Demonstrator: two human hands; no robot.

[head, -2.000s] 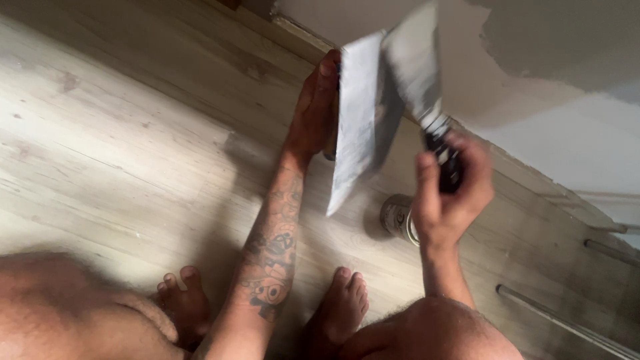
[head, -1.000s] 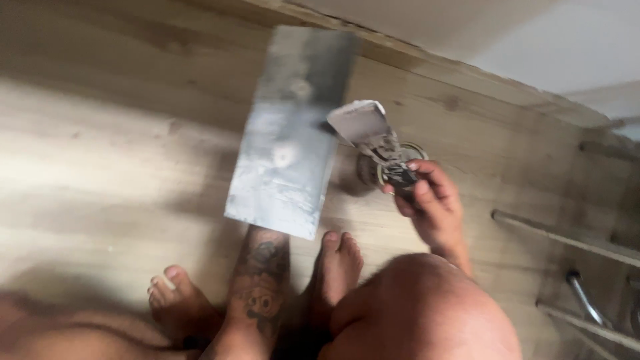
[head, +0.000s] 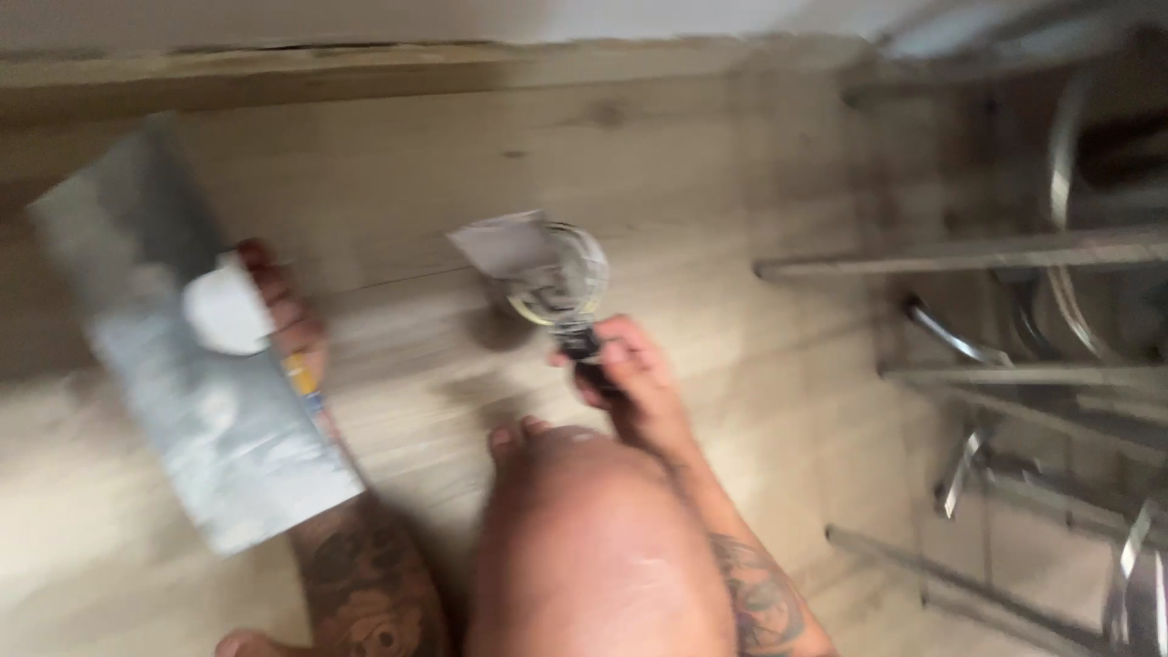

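My left hand [head: 285, 306] is partly hidden behind a flat rectangular metal plate, a plastering trowel [head: 137, 319], and grips it from beneath. A white round object [head: 228, 308], perhaps a lid, shows at the plate's edge beside my fingers, with a yellow and blue strip below it. My right hand [head: 634, 374] is closed around the black handle of a putty knife [head: 500, 245]. The knife's blade, coated with greyish paste, lies over an open round can [head: 589, 265] on the floor. Motion blur hides whether the blade touches the can.
Pale wood-look flooring [head: 401, 210] lies under everything. Across the top runs the rough foot of a wall [head: 274, 59]. Metal legs and bars of furniture [head: 958, 255] stand at the right. My bent knee [head: 602, 538] is just below the can.
The metal plate has moved left, away from the can, and a white round object now shows beside it. Two seconds ago the putty knife was raised near the plate; now it is over the can. The view has turned.
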